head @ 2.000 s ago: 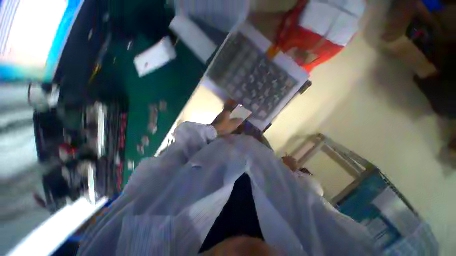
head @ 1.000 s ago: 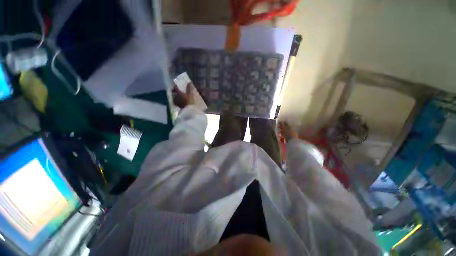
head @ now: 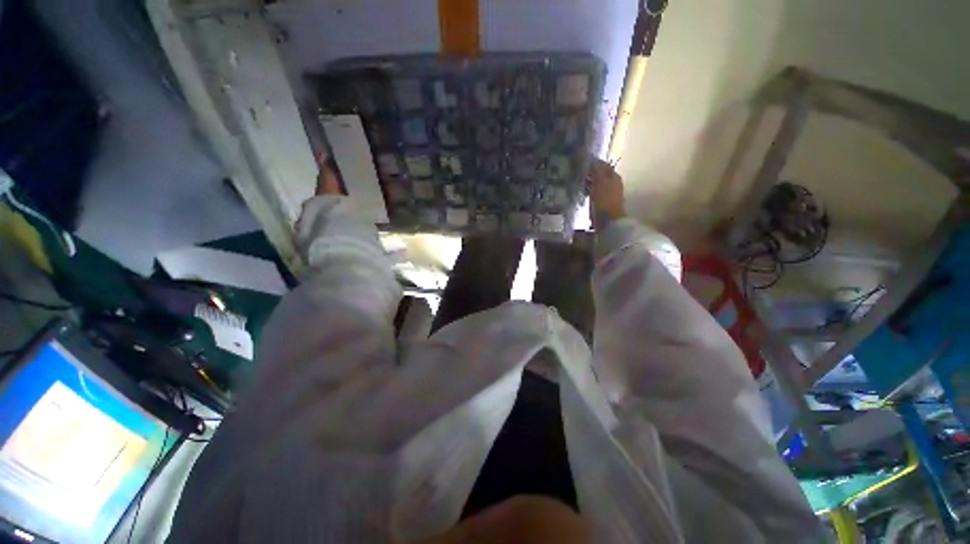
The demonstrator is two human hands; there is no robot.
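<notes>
A dark grid of stacked trays with small boards in its pockets is held in front of me at the upper middle. A white strip lies on its left side. My left hand grips the left edge of the trays, beside the strip. My right hand grips the right edge near the lower corner. The fingers of both hands are partly hidden at the tray edges.
A pale surface with an orange strap lies behind the trays. A lit monitor and loose papers are at the left. A metal frame, coiled black cable and red object are at the right.
My left hand has moved left to the tray edge, and the white strip now lies on the trays. My right hand has risen and taken the right edge. The view has turned.
</notes>
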